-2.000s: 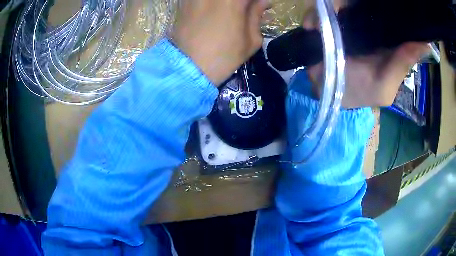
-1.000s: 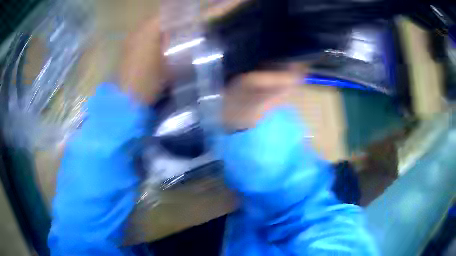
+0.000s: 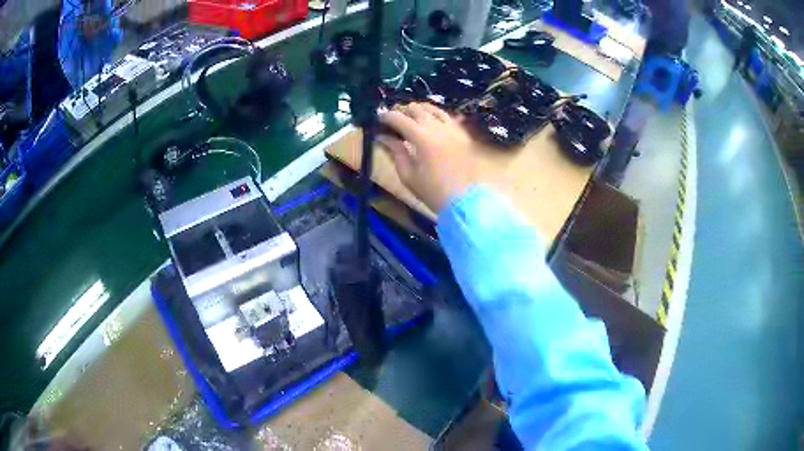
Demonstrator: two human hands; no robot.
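Note:
My right hand (image 3: 432, 150), in a blue sleeve, is over the brown cardboard sheet (image 3: 547, 189) at upper centre. Its fingers are bent beside a dark upright cord or rod; whether they hold anything cannot be told. Several glossy black round housings (image 3: 500, 125) lie on the cardboard beyond and right of the hand. A blurred dark cylinder, likely the electric screwdriver (image 3: 357, 295), stands or hangs upright over the tray. My left hand is out of view.
The silver-and-black screw feeder (image 3: 234, 233) sits in a blue-edged tray (image 3: 294, 388). A green bench surface (image 3: 97, 238) with more dark parts and clear cables lies behind. A red bin (image 3: 251, 15) is at the top left. A floor aisle with yellow-black edging runs along the right.
The view has swung right, away from the fixture and the cable coil. My right hand has moved over to the cardboard with housings, off the screwdriver. My left hand has left the view.

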